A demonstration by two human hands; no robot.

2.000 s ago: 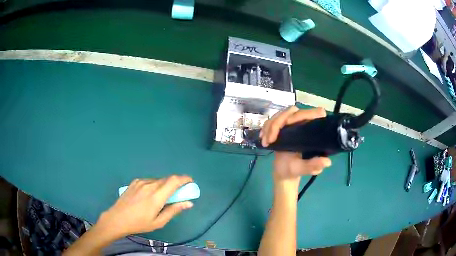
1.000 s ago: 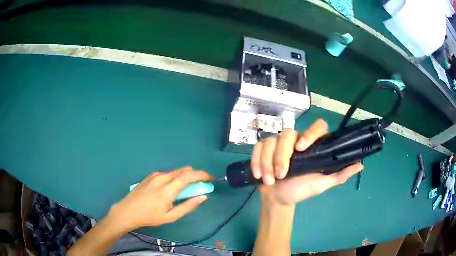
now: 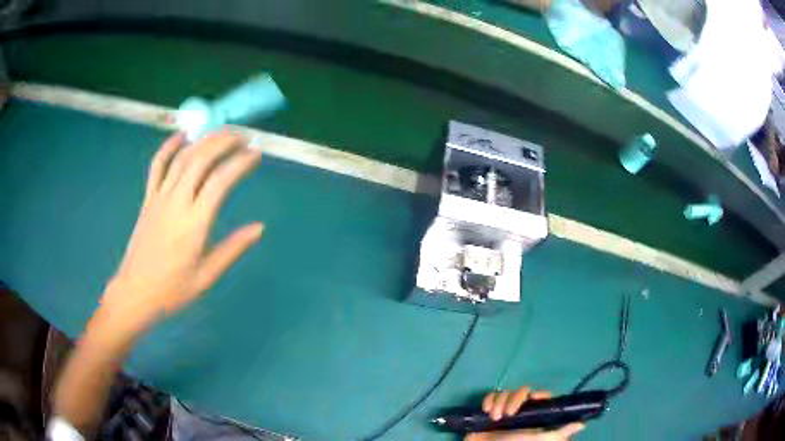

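Note:
A turquoise handheld fan [image 3: 250, 101] lies on the dark green belt at upper left, its round head over the pale edge strip. My left hand [image 3: 185, 207] is open just below the fan, fingers spread; whether a fingertip touches it cannot be told. My right hand [image 3: 516, 405] is at the bottom edge, partly cut off, and holds the black electric screwdriver [image 3: 551, 412] low over the bench front, its bit pointing left. The grey-white screw feeder [image 3: 492, 226] stands mid-bench, screws in its open top.
A thin dark tool [image 3: 624, 323] and a short dark tool [image 3: 720, 343] lie at right. Two turquoise parts [image 3: 638, 153] lie on the belt at right. A black cord [image 3: 439, 379] runs from the feeder to the front edge. Dark parts fill a carton at lower left.
My left hand has left the fan at the bench front and reached up to the belt at upper left. My right hand has lowered the screwdriver to the bottom edge. The view has shifted.

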